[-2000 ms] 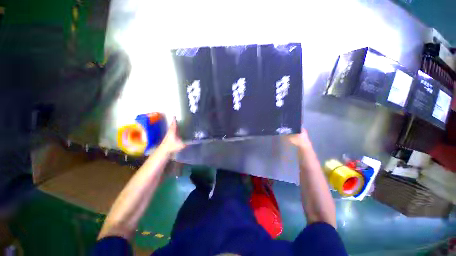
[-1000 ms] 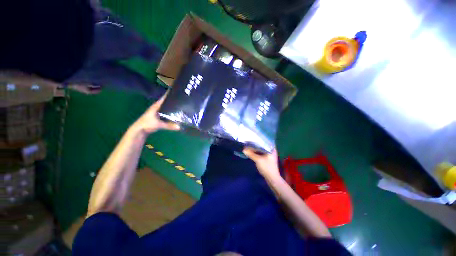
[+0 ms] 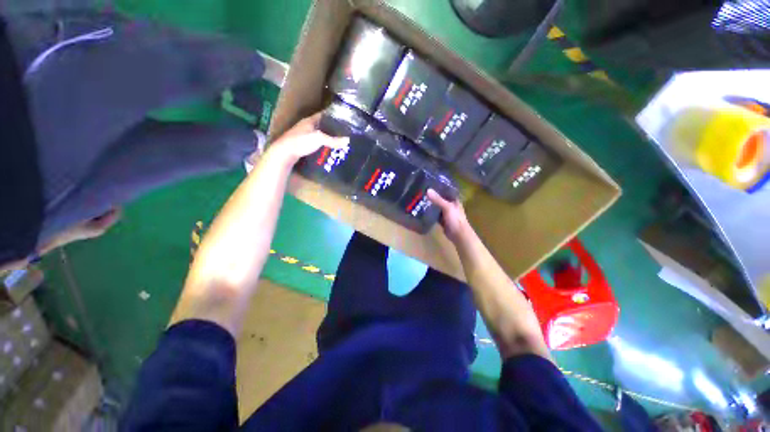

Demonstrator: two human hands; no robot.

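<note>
An open brown shipping carton [image 3: 549, 221] stands below me, with several black product boxes [image 3: 485, 152] along its far side. A row of three black product boxes [image 3: 374, 179] sits inside the carton along its near side, at the left. My left hand [image 3: 306, 142] grips the left end of this row. My right hand [image 3: 446, 211] grips its right end, with the thumb on top. The hidden fingers are down by the boxes' sides. The carton's bare bottom shows at the right.
A red plastic stool [image 3: 572, 308] stands right of the carton. A metal-topped table [image 3: 705, 97] at the right holds a yellow tape roll [image 3: 733, 148]. Another person's legs [image 3: 135, 118] are at the left. Brown cardboard [image 3: 274, 346] lies on the floor; stacked cartons [image 3: 42, 363] are at lower left.
The three-box row has moved from the table to above the carton, then down inside it. Both hands have kept hold of it. The view has shifted left from the table to the carton.
</note>
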